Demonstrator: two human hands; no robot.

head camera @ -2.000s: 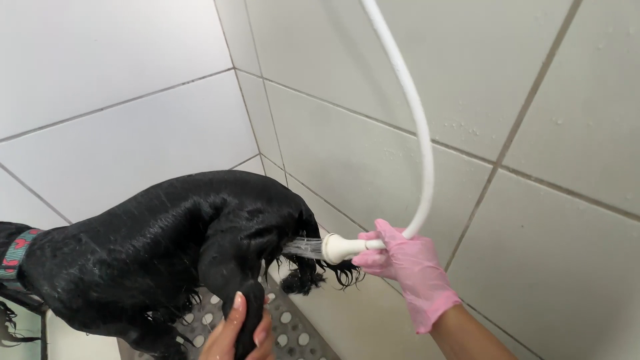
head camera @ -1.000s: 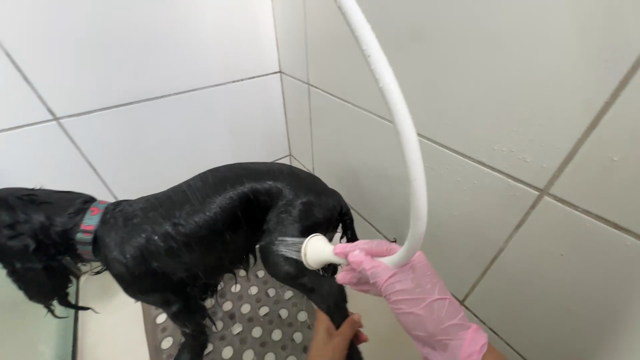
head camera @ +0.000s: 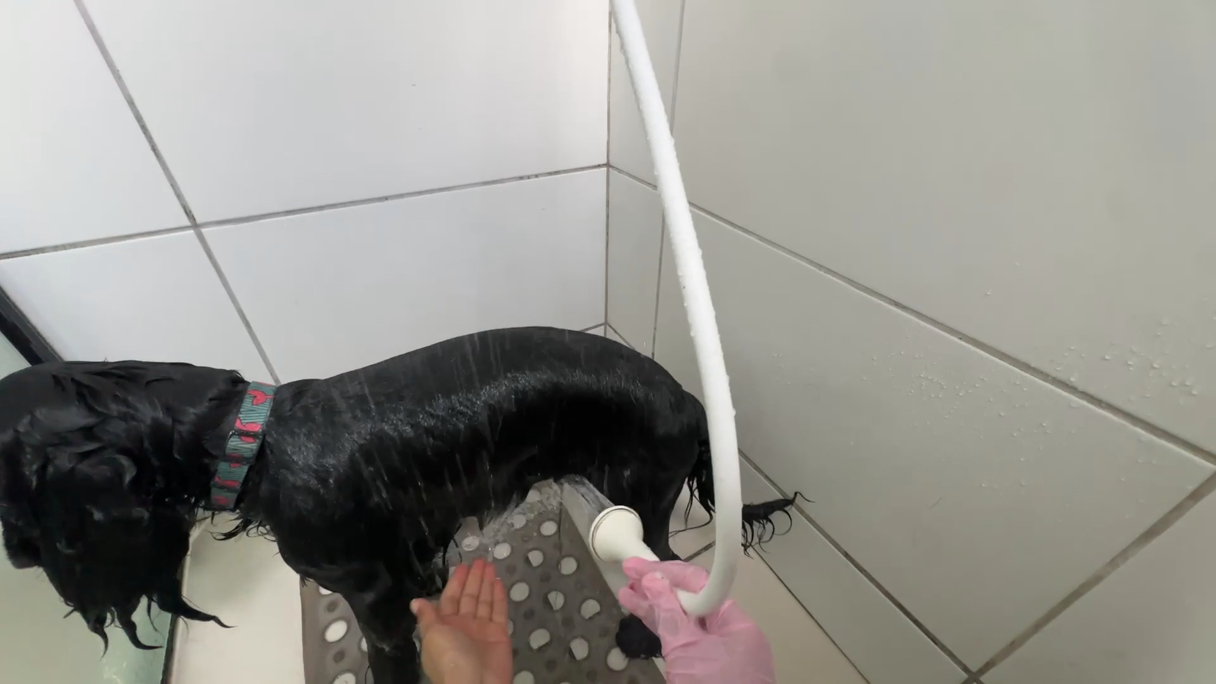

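Observation:
A wet black dog [head camera: 494,408] with a patterned collar [head camera: 243,446] stands side-on, head to the left. My right hand [head camera: 698,622], in a pink glove, grips a white handheld shower head [head camera: 617,534] by its handle. Water sprays from it up to the dog's belly and flank. A white hose [head camera: 698,294] loops down to the handle from above. Bare and palm up, my left hand [head camera: 465,622] is held low beside the dog's front leg with its fingers extended and nothing in it.
Under the dog lies a grey anti-slip mat [head camera: 541,608] with round holes. Light tiled walls [head camera: 950,237] meet in a corner behind the dog, with water drops on the right one. A glass panel [head camera: 57,627] stands at the far left.
My left hand has let go of the dog's leg and moved left, palm up. The spray has shifted from the hind leg to the belly.

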